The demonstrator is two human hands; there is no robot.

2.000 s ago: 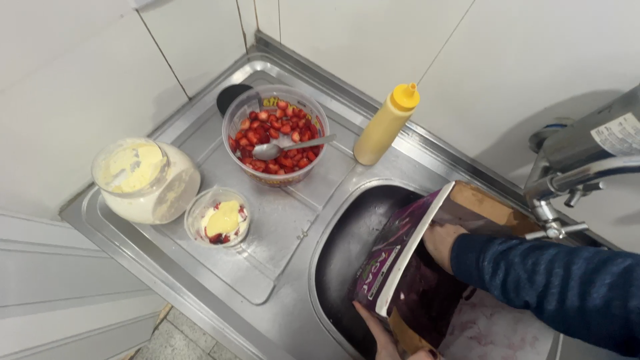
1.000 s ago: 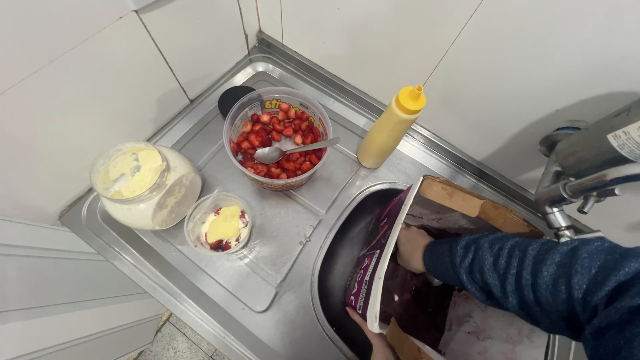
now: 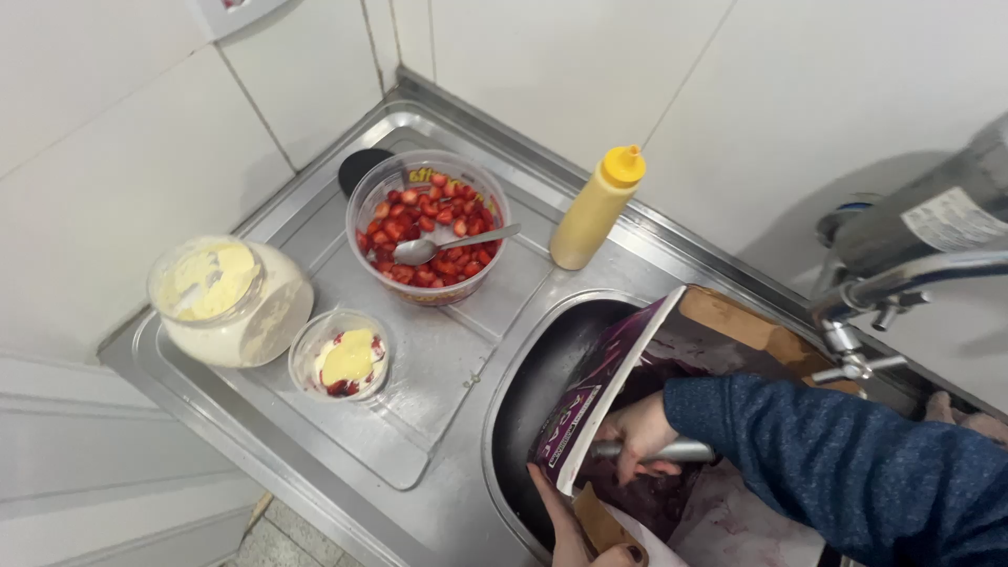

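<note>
My right hand grips a metal handle inside an open cardboard box, over dark purple açaí; the tool's working end is hidden. With my left hand I hold the box's near side, which rests in the steel sink basin. On the drainboard a small clear cup holds cut strawberries, a white layer and yellow cream. Behind it a clear plastic tub contains cut strawberries with a metal spoon lying on them.
A wide jar of creamy white contents stands left. The squeeze bottle with a yellow cap stands near the tiled wall. A black round lid lies behind the tub. At right, a metal faucet reaches over the box; a cloth lies behind my arm.
The metal handle in my right hand has come into sight inside the box. My left hand stays at the box's near side.
</note>
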